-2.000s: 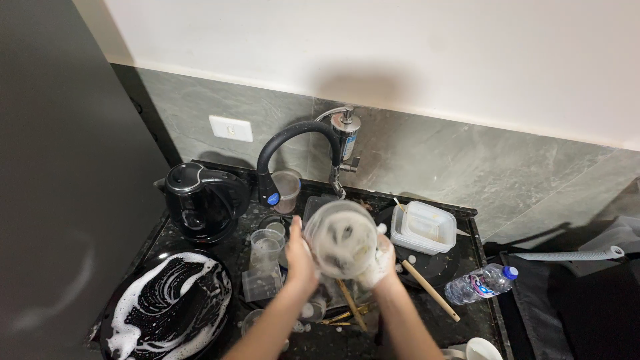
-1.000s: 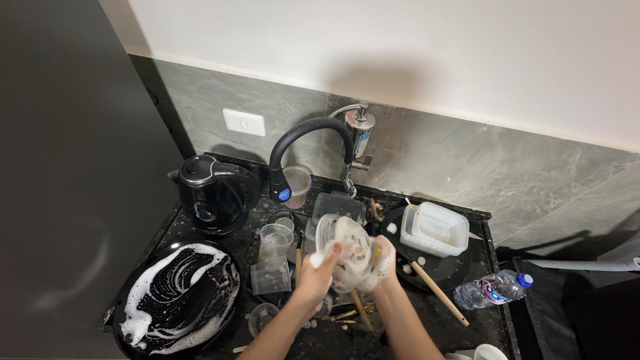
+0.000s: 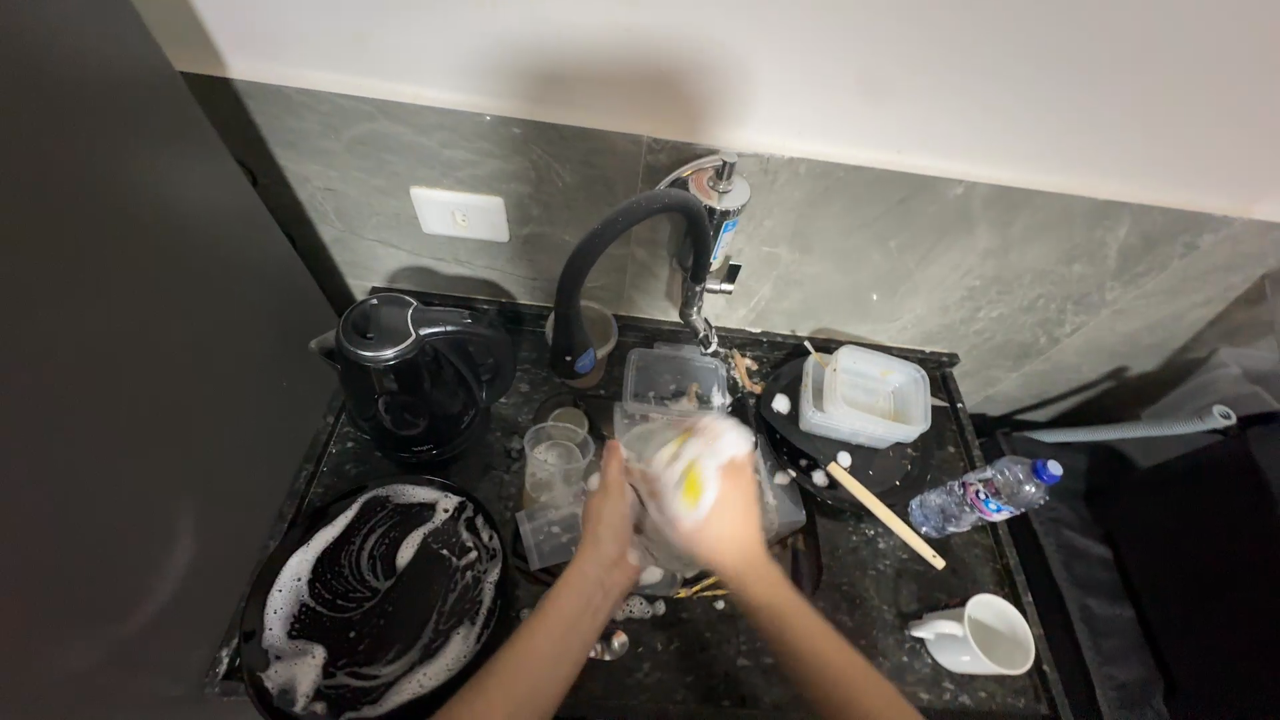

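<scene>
Over the sink, my left hand (image 3: 608, 515) holds a clear plastic container (image 3: 650, 470) by its left side. My right hand (image 3: 728, 510) grips a foamy yellow sponge (image 3: 692, 484) against the container; both are blurred. Behind them, under the black flexible faucet (image 3: 640, 205), lies a clear rectangular plastic container (image 3: 675, 380). Clear plastic cups (image 3: 558, 455) stand just left of my hands. Below my hands are foam, some cutlery and a metal spoon (image 3: 610, 645), partly hidden by my forearms.
Left are a black electric kettle (image 3: 405, 380) and a soapy black round pan or plate (image 3: 375, 600). Right are stacked plastic containers (image 3: 870, 395) on a black dish, a wooden handle (image 3: 885, 515), a plastic bottle (image 3: 985, 497) and a white mug (image 3: 975, 635). A brownish cup (image 3: 590, 340) stands behind the faucet.
The clear container has turned in my hands, and the yellow sponge now shows under my right hand. The view has shifted, bringing the white mug more fully into sight.
</scene>
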